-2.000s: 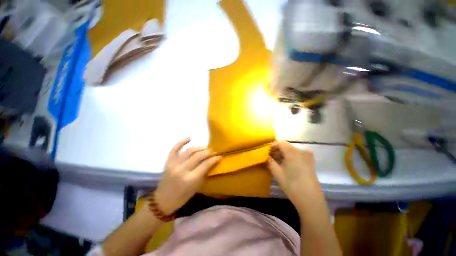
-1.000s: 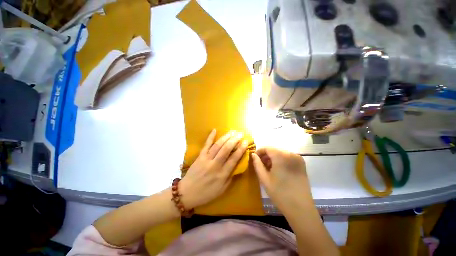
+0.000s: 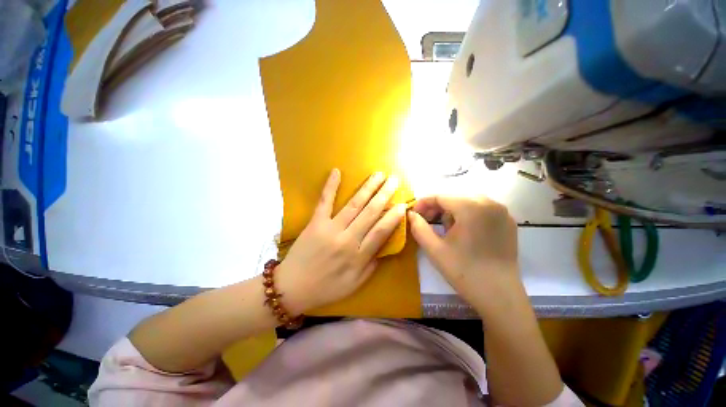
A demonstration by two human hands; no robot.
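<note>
A mustard-yellow garment panel (image 3: 338, 103) lies on the white table left of the sewing machine head (image 3: 589, 79), its lower end at the table's front edge. A small folded yellow part (image 3: 393, 243) sticks out under my left fingers. My left hand (image 3: 338, 246) lies flat on the panel with fingers spread, pressing it down. My right hand (image 3: 470, 238) pinches the panel's right edge between thumb and index finger, beside my left fingertips. The machine's bright lamp glares on the cloth. The needle and presser foot are not clearly visible.
Scissors with yellow and green handles (image 3: 603, 256) lie right, partly behind the machine's guard. Pale curved pieces (image 3: 131, 49) lie far left on yellow cloth. A blue JACK-lettered strip (image 3: 41, 119) stands at the left. A blue slatted basket (image 3: 691, 350) and yellow cloth (image 3: 593, 350) are below right.
The long folded strip both hands held across the panel earlier is now mostly under my left hand. My left hand has flattened onto the cloth. The view has shifted, bringing the machine head nearer.
</note>
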